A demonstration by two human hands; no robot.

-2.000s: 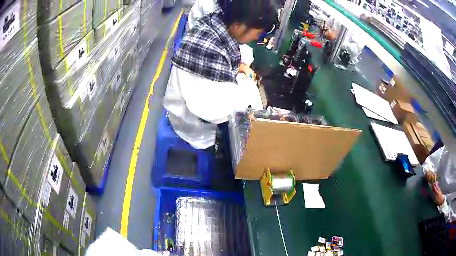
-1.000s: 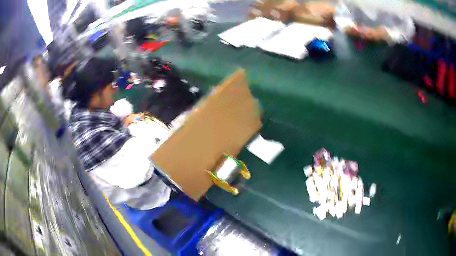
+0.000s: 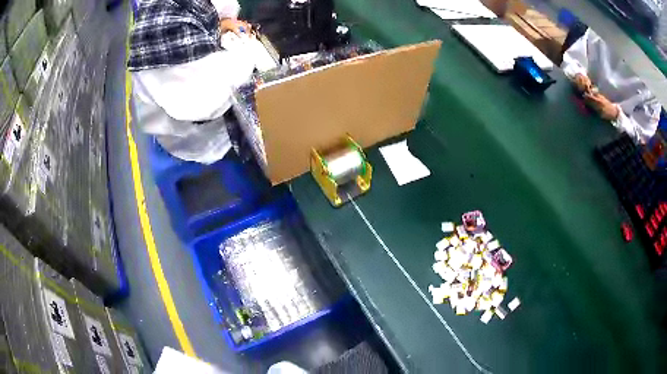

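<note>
A loose pile of small white battery cells (image 3: 468,274) with yellow-orange ends lies on the green mat, right of centre. Two pink watch housings sit in it, one at the top (image 3: 474,220) and one at the right side (image 3: 502,258). A silver solder wire reel (image 3: 342,165) stands in a yellow-green holder, and its thin wire runs across the mat to the bottom edge. Neither of my hands can be made out. Pale cloth shapes are cut off at the bottom left edge.
A cardboard divider (image 3: 347,106) stands behind the reel, with white paper (image 3: 404,162) beside it. A blue crate (image 3: 270,274) with clear trays is on the floor. People work at left and across the bench, near a black tray with red parts (image 3: 643,197). Wrapped boxes line the left.
The view swings left to right and back down, with blur one second ago. The whole cell pile now shows sharply, and the blue crate shows more fully.
</note>
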